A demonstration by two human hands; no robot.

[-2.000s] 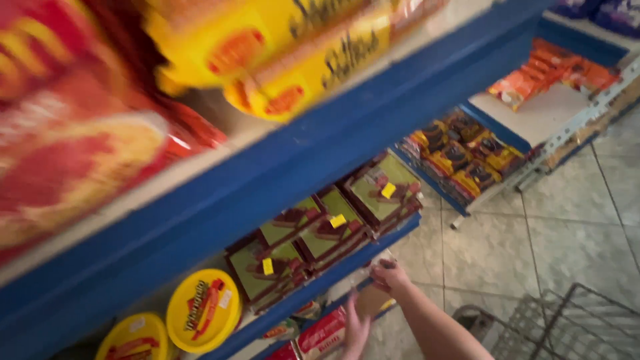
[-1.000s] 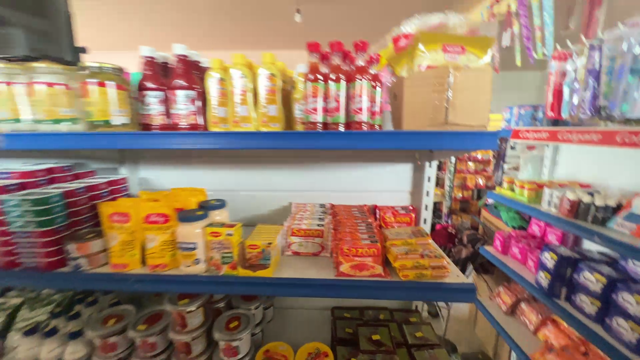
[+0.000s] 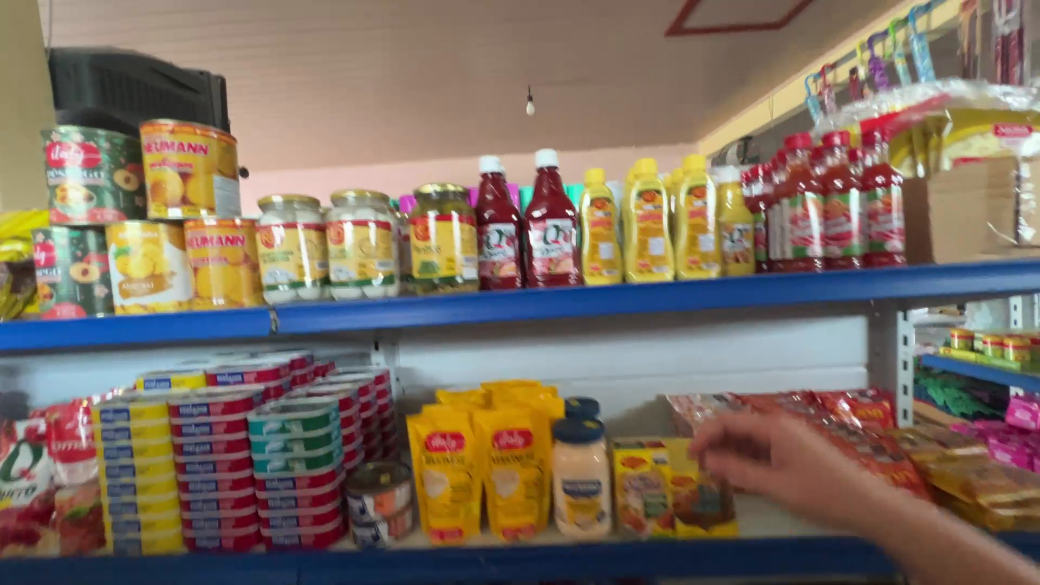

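My right hand (image 3: pixel 760 463) reaches in from the lower right, blurred, in front of the middle shelf. Its fingers are apart beside the yellow seasoning boxes (image 3: pixel 643 487); whether they touch the boxes cannot be told. Behind the hand lie red seasoning packets (image 3: pixel 861 406). Left of the boxes stand a mayonnaise jar with a dark lid (image 3: pixel 581 475) and yellow mayonnaise pouches (image 3: pixel 512 471). Stacks of sardine tins (image 3: pixel 215 471) and a few round cans (image 3: pixel 378 500) are farther left. My left hand is out of view.
A blue shelf edge (image 3: pixel 569 305) runs above the hand, bearing glass jars (image 3: pixel 363 248), red sauce bottles (image 3: pixel 552 223), yellow mustard bottles (image 3: pixel 647 223) and large fruit cans (image 3: pixel 188 171). A perforated metal upright (image 3: pixel 904 366) stands at the right. Another shelf (image 3: pixel 983 370) lies beyond it.
Two hands showed low by the bottom shelves two seconds ago, and none one second ago. Now my right hand is at the middle shelf. The view has risen and moved nearer the shelves.
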